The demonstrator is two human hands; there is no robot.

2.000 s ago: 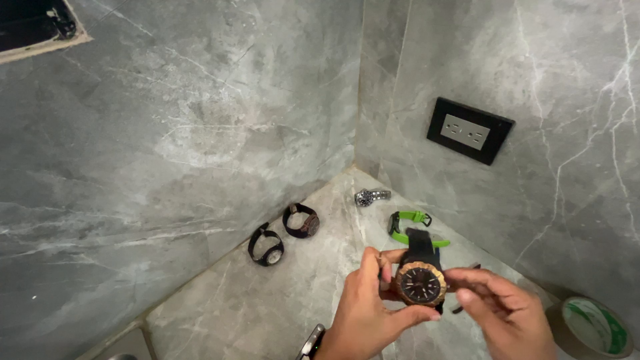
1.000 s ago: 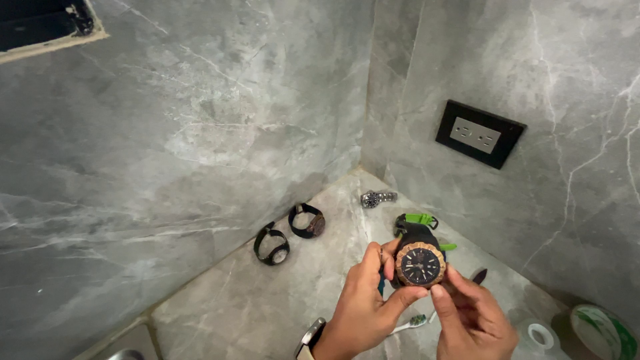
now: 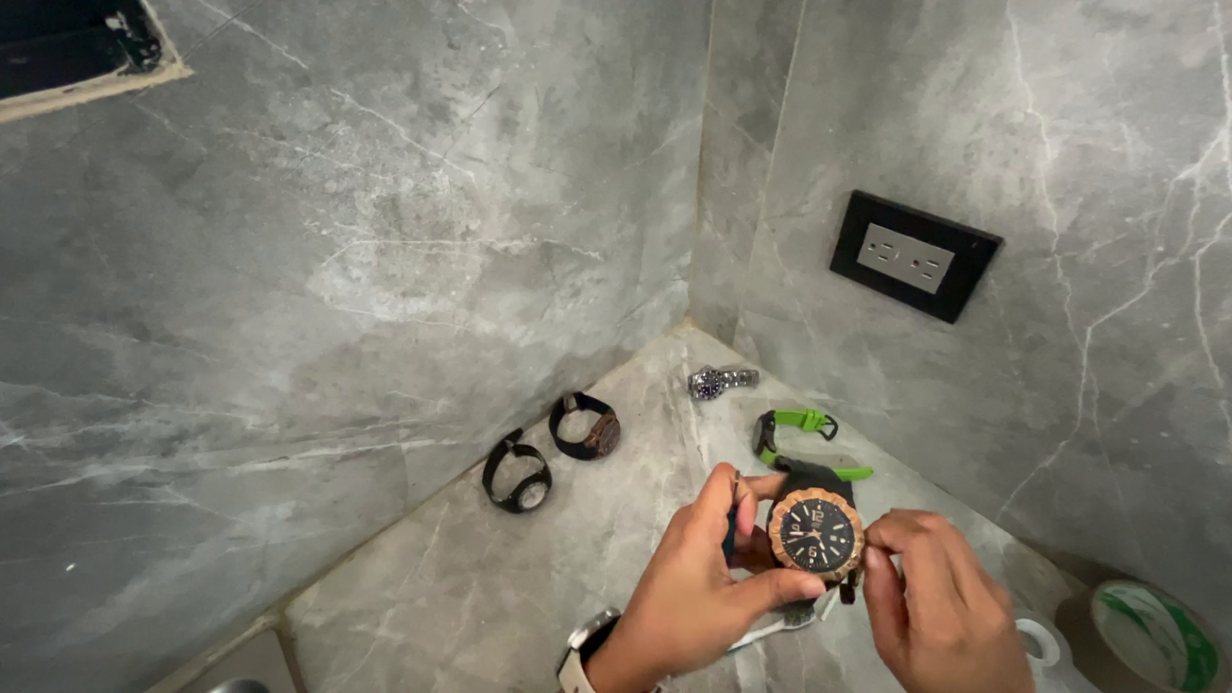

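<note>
A wristwatch with a black dial, a rose-gold-coloured bezel and a black strap (image 3: 816, 531) faces up in my left hand (image 3: 698, 577), whose thumb presses the lower rim of its case. The fingertips of my right hand (image 3: 938, 592) pinch at the right side of the case, by the crown. A watch with a light strap (image 3: 577, 654) is on my left wrist. Beyond my hands lie a watch with a green strap (image 3: 804, 421) and a metal-bracelet watch (image 3: 710, 383). Farther left are two black-strapped watches, one with a brownish case (image 3: 602, 435), the other with a pale dial (image 3: 529, 493).
Grey marble-patterned walls meet behind the counter (image 3: 423, 577). A black-framed power outlet (image 3: 917, 256) is on the right wall. Rolls of tape (image 3: 1150, 635) stand at the lower right, beside a white ring-shaped object (image 3: 1042, 643). A toothbrush (image 3: 770, 628) lies partly hidden beneath my hands.
My right hand has shifted from the bottom of the watch case to its right side, at the crown. My left hand still holds the watch.
</note>
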